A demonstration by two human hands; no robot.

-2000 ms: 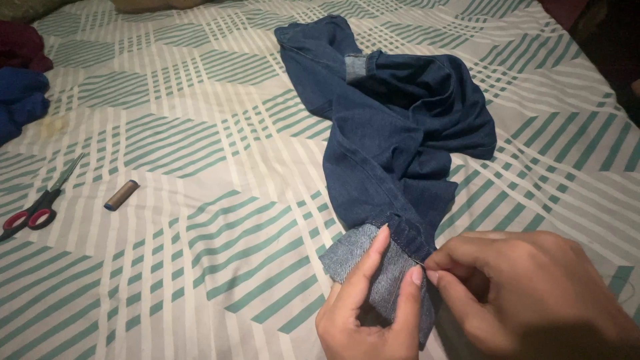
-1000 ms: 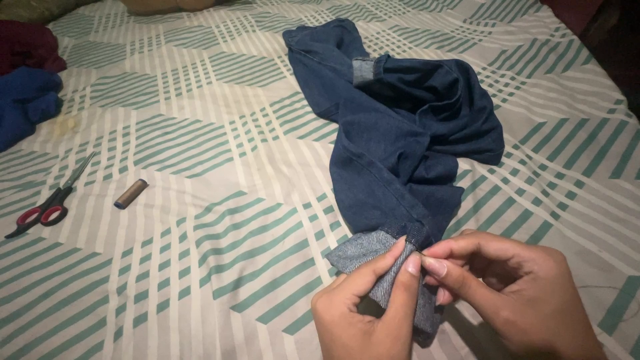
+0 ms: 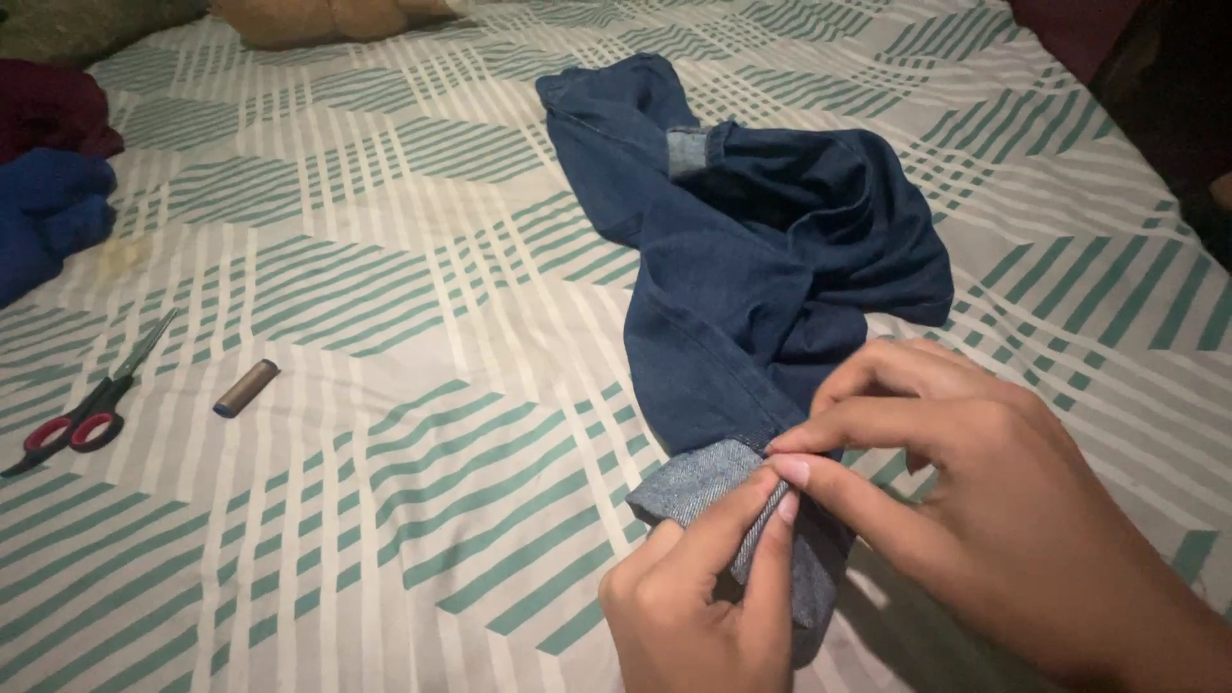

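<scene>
A pair of dark blue denim trousers [image 3: 712, 269] lies bunched on the patterned bedsheet. Its near leg end is folded over, showing the lighter inner side of the denim [image 3: 698, 481]. My left hand [image 3: 712, 587] pinches this folded denim between thumb and forefinger. My right hand [image 3: 934, 472] has its thumb and forefinger together at the same fold, touching the left fingertips; whether a needle or thread is between them is too small to tell. To the left lie scissors with red and black handles [image 3: 87, 414] and a small spool of dark thread [image 3: 246, 388].
The bedsheet [image 3: 318, 539] has green and white stripes. Maroon cloth [image 3: 53, 111] and blue cloth [image 3: 48, 217] lie at the left edge. A tan object [image 3: 327, 19] rests at the far edge, partly cut off. The bed's right edge borders a dark area.
My right hand's fingertips have stayed close to the denim fold, shifting slightly against my left fingertips. The trousers, scissors and spool lie as before.
</scene>
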